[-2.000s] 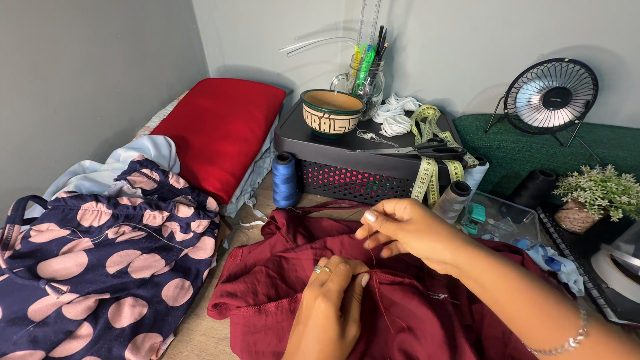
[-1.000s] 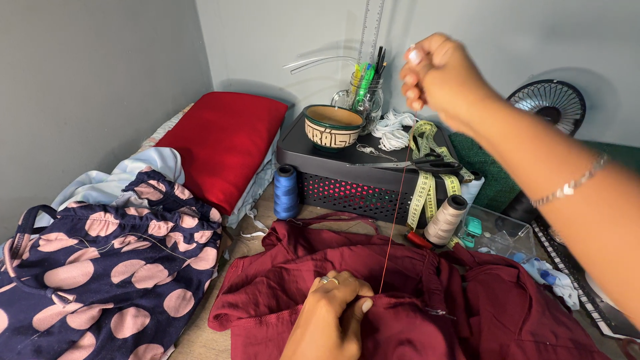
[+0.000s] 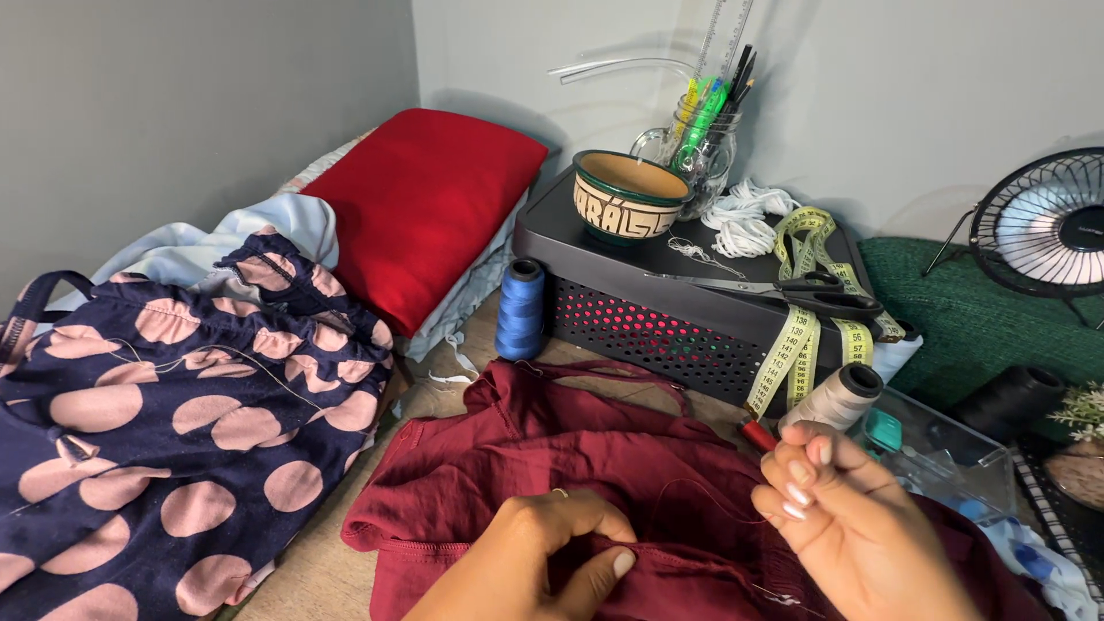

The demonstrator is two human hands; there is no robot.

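Maroon fabric [image 3: 552, 440], a garment with stitched seams, lies bunched in front of me. My left hand [image 3: 561, 552] pinches its seam between thumb and fingers; a ring shows on one finger. To the right, my right hand [image 3: 845, 509] is raised just above the cloth with its fingertips drawn together. A thin red thread [image 3: 707, 492] curves from the cloth toward those fingertips. Whether a needle sits between them cannot be made out. Near the right fingers stand a beige thread cone [image 3: 832, 398] and a red spool [image 3: 759, 434], partly hidden.
Polka-dot clothing [image 3: 198, 414] and folded red fabric [image 3: 431, 207] lie left. A blue thread cone [image 3: 520, 310] stands by a black perforated box [image 3: 655, 332] bearing a bowl [image 3: 630, 194], scissors [image 3: 776, 289] and measuring tape [image 3: 789, 345]. A clear tray [image 3: 949, 448] and fan [image 3: 1052, 224] are right.
My right hand rose high with the thread stretched taut one second ago; now it is down beside the cloth and the thread is slack. My left hand keeps holding the fabric.
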